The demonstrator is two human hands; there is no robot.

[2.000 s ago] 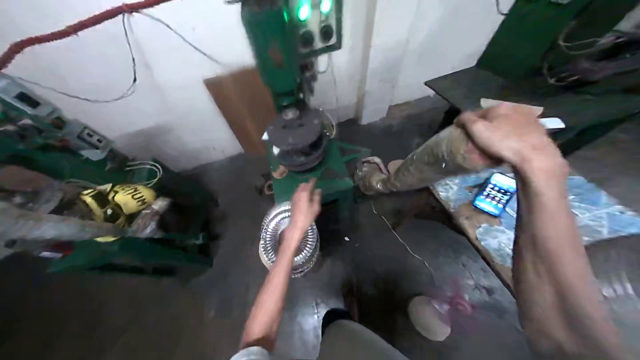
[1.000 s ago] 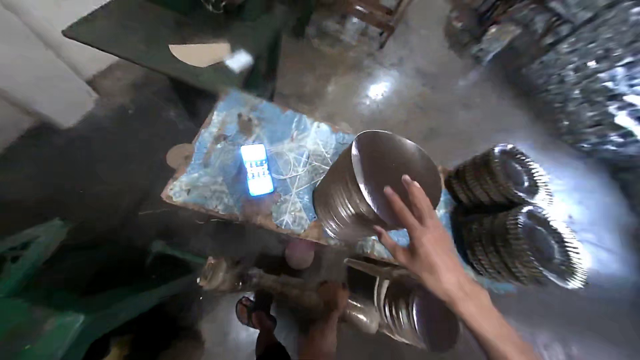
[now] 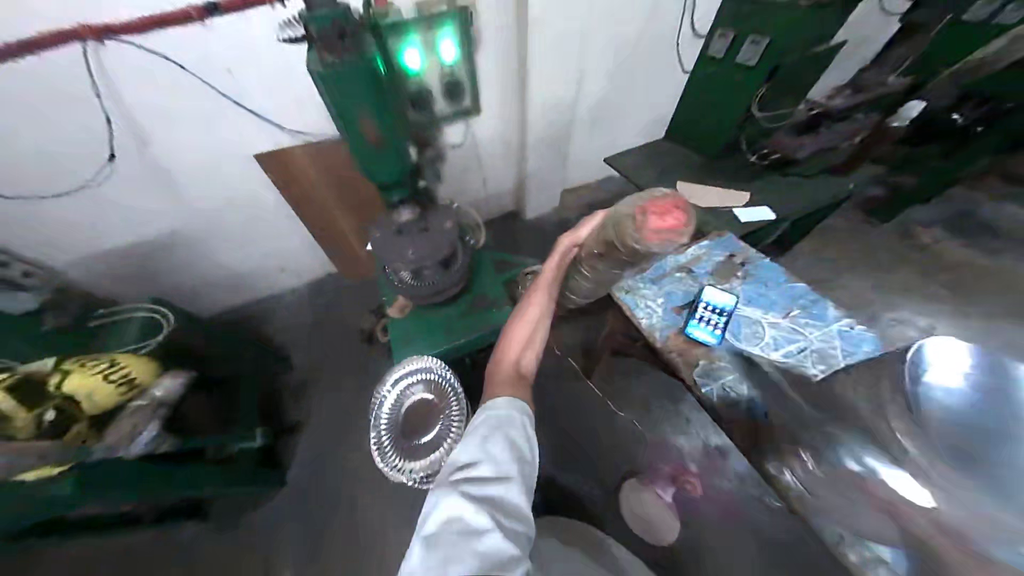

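Note:
My left hand [image 3: 582, 232] is at the side of a thick wrapped lever [image 3: 612, 248] with a reddish end; its fingers are partly hidden behind it. That lever reaches toward a green press [image 3: 360, 112] with a round dark die [image 3: 422, 254]. A shiny fluted metal dish [image 3: 420, 420] lies below the press, left of my left forearm. At the lower right, my right hand [image 3: 920, 516] is a blur at the underside of shiny round sheet-metal blanks [image 3: 968, 416]; its fingers cannot be made out.
A lit phone [image 3: 710, 315] lies on a worktable with a torn blue cover [image 3: 800, 324]. Two green lights glow on a control box [image 3: 432, 64]. A green bench [image 3: 144, 472] at left holds yellow material [image 3: 108, 380]. Another dark table [image 3: 720, 172] stands behind, and a round stool [image 3: 650, 512] below.
The view has swung from the worktable back to the press. Two seconds ago my right hand was on the wrapped lever and my left by the fluted dish; now my left is at the lever.

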